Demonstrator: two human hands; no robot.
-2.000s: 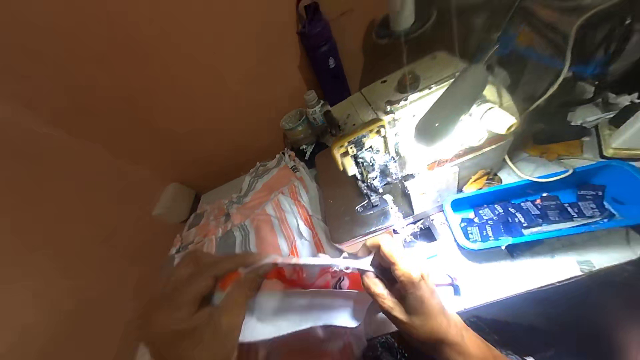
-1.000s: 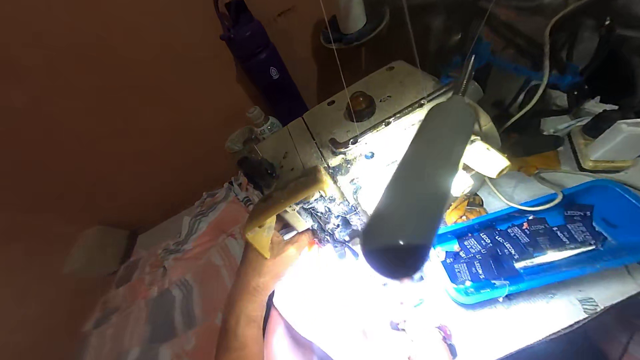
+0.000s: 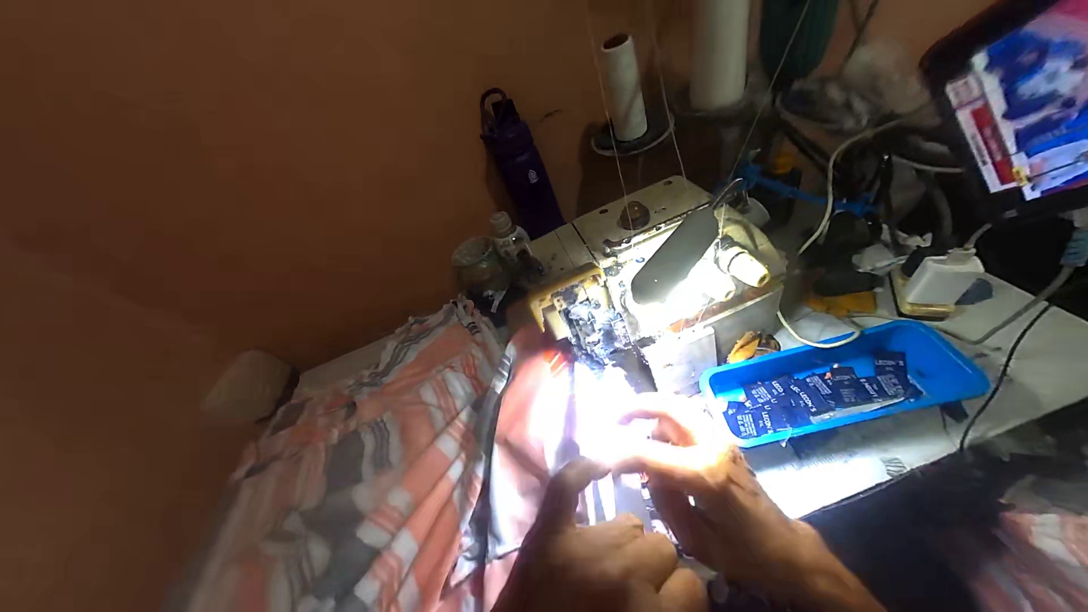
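A sewing machine (image 3: 680, 255) with an uncovered mechanism at its head stands on a pale table under a very bright lamp. Below the needle area, my left hand (image 3: 595, 552) is curled, its thumb and fingers on fabric. My right hand (image 3: 705, 476) lies close beside it, fingers bent over the same work, partly lost in glare. Coral, grey and white patterned cloth (image 3: 382, 459) spreads left of the machine, with a plain pinkish piece (image 3: 523, 433) nearer the hands. Glare hides the needle and the fingertips of my right hand.
A blue tray (image 3: 943, 353) holding dark printed labels is right of the machine. Behind stand a purple bottle (image 3: 523, 170), a glass jar (image 3: 478, 263) and a thread cone (image 3: 626, 93). Cables and a white plug adapter (image 3: 943, 276) lie at the right, below a screen (image 3: 1020, 93).
One second ago an arm reached in beside the machine head; now both hands are together at the fabric in front of it. The view has shifted, bringing the screen in.
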